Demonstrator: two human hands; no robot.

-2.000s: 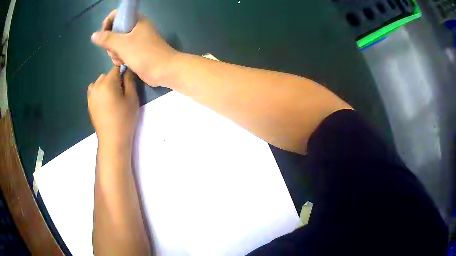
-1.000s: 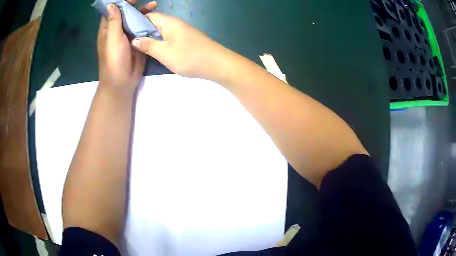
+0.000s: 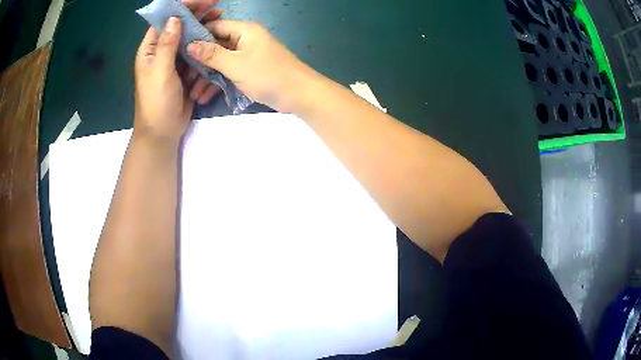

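Observation:
A grey-blue strip or packet is held between my two bare hands near the top left. Its pointed upper end sticks out above my left thumb, and a crinkled, shiny lower end hangs down near the paper's top edge. My left hand grips it from the left with the thumb on top. My right hand grips it from the right, thumb pressed on its face. Some fingers are hidden under it. The white paper sheet lies below my forearms, with masking tape at its corners.
The dark green bench top surrounds the paper. A brown board lies along the left. A green-rimmed crate with black perforated parts stands at the upper right. A blue object shows at the lower right.
The view has shifted since two seconds ago. The hands have moved from one above the other to side by side. Since one second ago, more of the packet's crinkled lower end shows.

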